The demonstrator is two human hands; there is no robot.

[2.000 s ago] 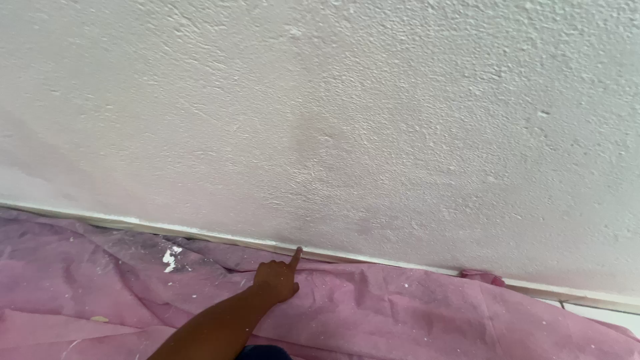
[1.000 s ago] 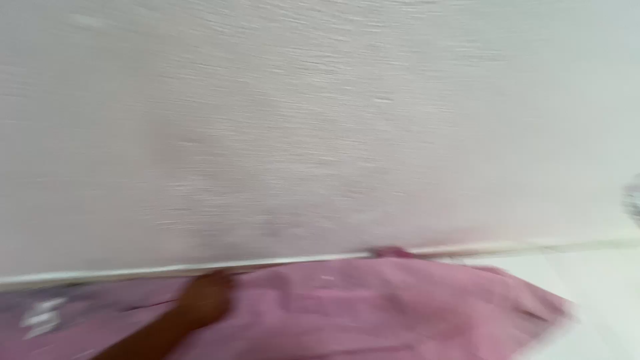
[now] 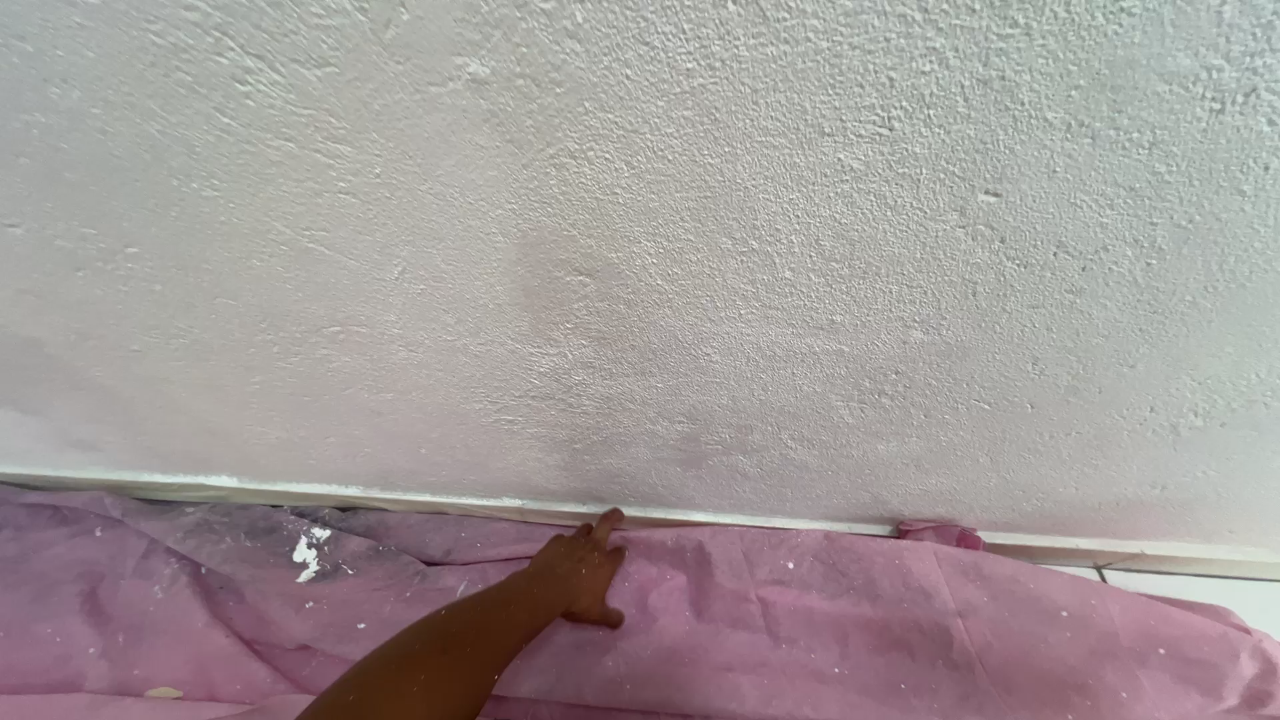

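Observation:
My left hand (image 3: 585, 570) reaches in from the bottom, over a pink cloth sheet (image 3: 800, 620) spread along the foot of a wall. Its fingers are apart and no object shows in it. One fingertip is at the top edge of the narrow baseboard (image 3: 700, 520), while the thumb points right over the sheet. The white textured wall (image 3: 640, 270) rises above and has faint darker patches low down. My right hand is out of view.
White paint splotches (image 3: 310, 553) mark the sheet at the left. A bunched bit of pink cloth (image 3: 940, 535) lies against the baseboard. White floor tile (image 3: 1150, 582) shows at the right, and the sheet has folds on both sides.
Two seconds ago my left hand had one finger extended at the baseboard and the others curled; now its fingers are spread. The view swung right and came back.

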